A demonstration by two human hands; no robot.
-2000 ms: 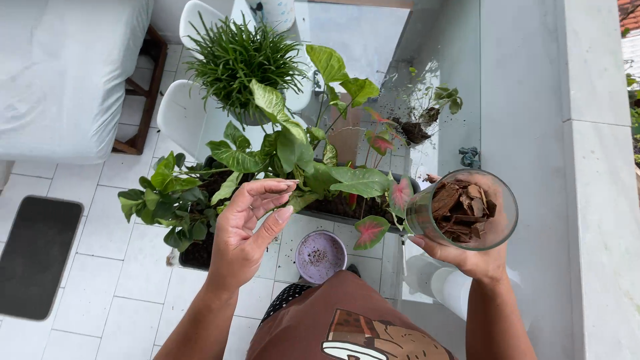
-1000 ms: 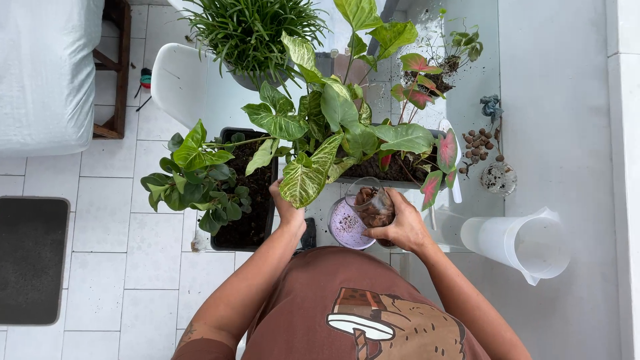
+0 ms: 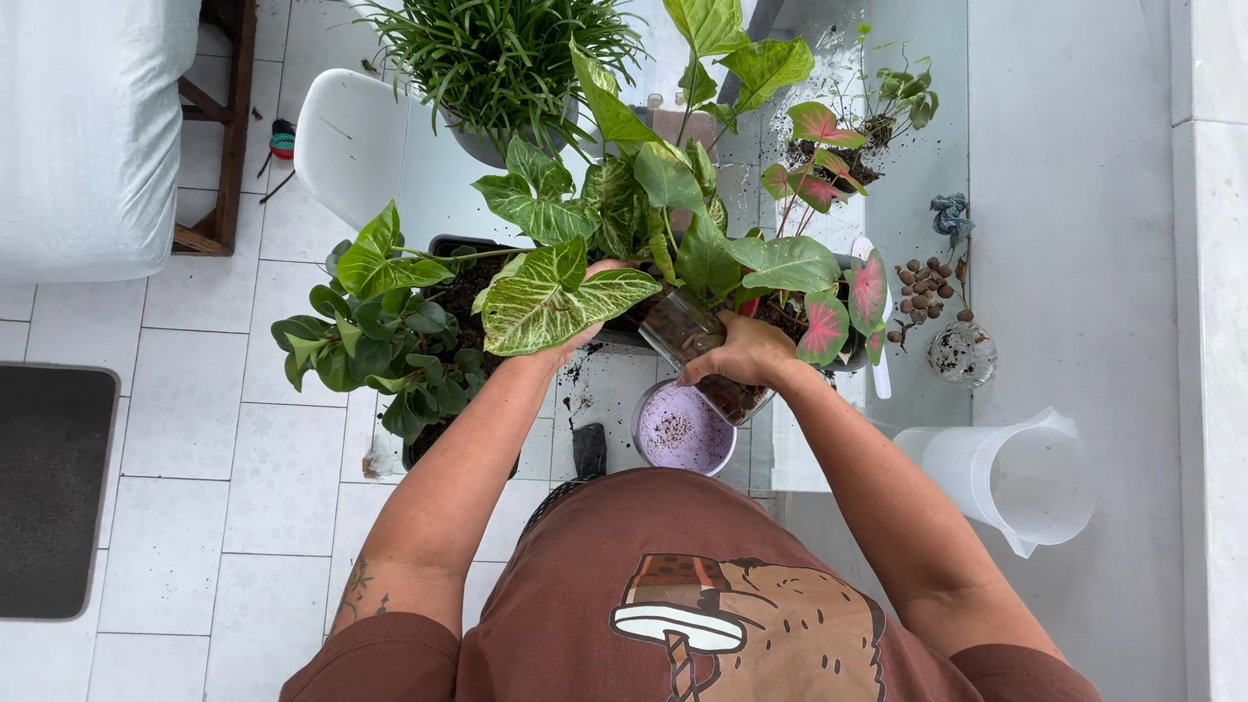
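Observation:
My right hand (image 3: 749,353) grips a clear glass jar (image 3: 694,343) of brown bark chips. The jar lies tilted, its far end at the planter beneath the leaves. My left hand (image 3: 585,322) is beside that end, mostly hidden by a large variegated arrowhead leaf (image 3: 561,297); what its fingers do cannot be told. The long dark planter (image 3: 853,356) holds arrowhead plants and a pink-and-green caladium (image 3: 825,324). To the left, a second dark planter (image 3: 463,244) holds soil and a small-leaved green plant (image 3: 375,331). A lilac bowl (image 3: 684,429) with crumbs stands just below the jar.
A grassy potted plant (image 3: 502,63) stands at the back near a white chair (image 3: 346,146). Along the right are an uprooted plant with soil (image 3: 843,161), brown clay pebbles (image 3: 924,291), a white plastic utensil (image 3: 882,361), a small glass vessel (image 3: 963,353) and a translucent plastic jug (image 3: 1014,478).
Two seconds ago the jar was upright at the right; it has moved left and is now tipped into the foliage over the long planter. My left hand has gone in among the leaves.

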